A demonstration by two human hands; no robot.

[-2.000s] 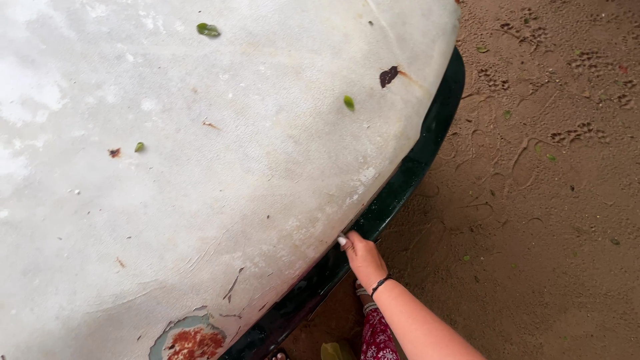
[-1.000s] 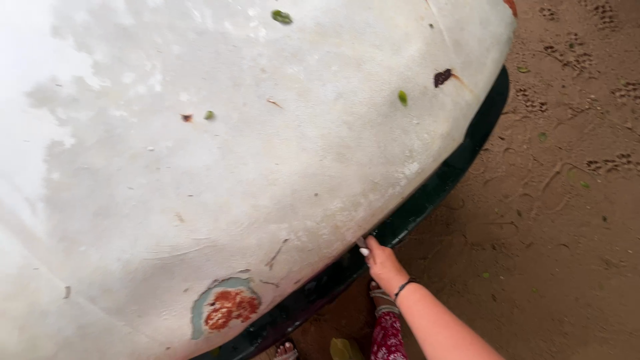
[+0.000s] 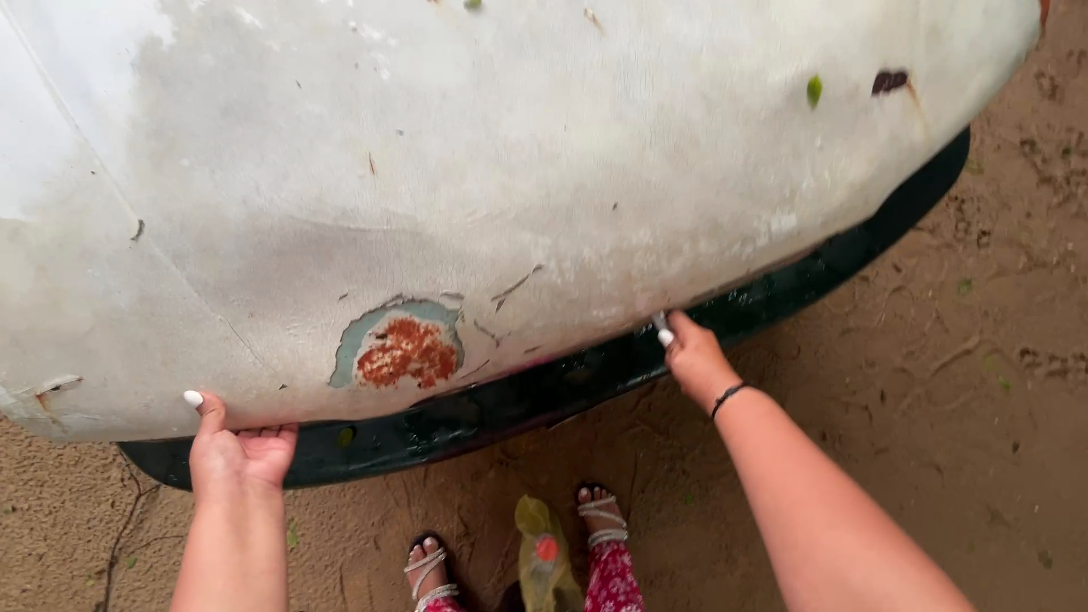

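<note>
A worn off-white car hood (image 3: pixel 510 170) fills most of the view, with a rust patch (image 3: pixel 408 350) ringed by blue-grey paint near its front edge. Below that edge runs a dark green bumper (image 3: pixel 527 395). My left hand (image 3: pixel 242 446) is at the edge on the left, thumb on top and fingers curled at or under the lip. At the gap between hood and bumper, right of the rust patch, my right hand (image 3: pixel 697 357) has its fingers bent around a small greyish piece (image 3: pixel 660 321), perhaps a latch lever; its full shape is hidden.
Wet brown sandy ground (image 3: pixel 892 408) surrounds the front of the car. My sandalled feet (image 3: pixel 427 565) stand below the bumper, with a yellowish plastic bag (image 3: pixel 534 561) between them. Several small leaves and dark flakes lie on the hood, one a green leaf (image 3: pixel 813 91).
My left hand has come into view and onto the hood's front edge at the left. My right hand stays at the gap above the bumper. The view has shifted toward the left part of the hood.
</note>
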